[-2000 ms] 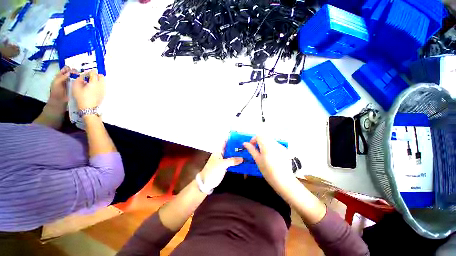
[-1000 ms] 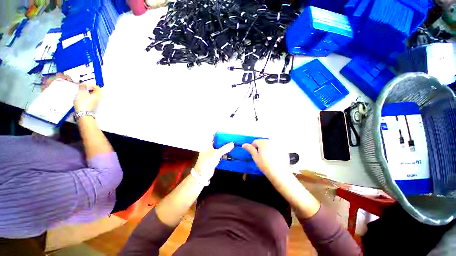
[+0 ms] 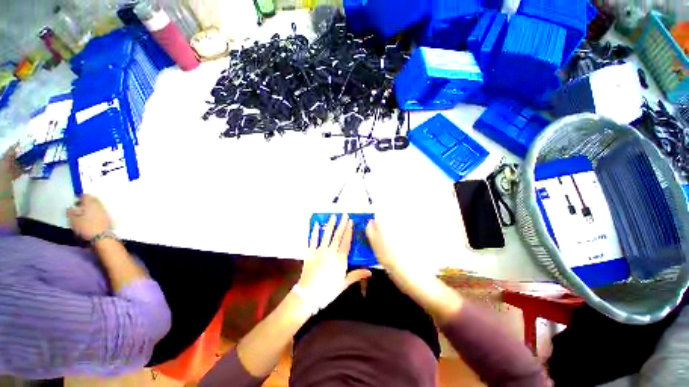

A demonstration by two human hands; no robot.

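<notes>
A blue moulded tray (image 3: pixel 341 220) lies at the table's front edge, right in front of me. My left hand (image 3: pixel 329 253) is flat over its left and middle part, fingers spread and thumb pointing right along the near side. My right hand (image 3: pixel 387 253) is at the tray's right side, its fingertips on the blue plastic. Both hands are bare and cover most of the tray, so its contents are mostly hidden. Beyond it lie a few loose black cables (image 3: pixel 363 170) and a large pile of black cables (image 3: pixel 295 87).
Loose blue trays (image 3: pixel 449 145), tray stacks (image 3: pixel 521 57), a phone (image 3: pixel 480 214) and a grey-green basket (image 3: pixel 540 242) holding a printed pack (image 3: pixel 580 218) are at the right. At the left are a neighbour's hand (image 3: pixel 91 219), a row of blue-white packs (image 3: pixel 102 136) and a pink bottle (image 3: pixel 172 39).
My left hand has opened from a pinch and spread flat over the tray. The view has tilted up, showing more of the table's back. The neighbour's hand no longer holds the white package.
</notes>
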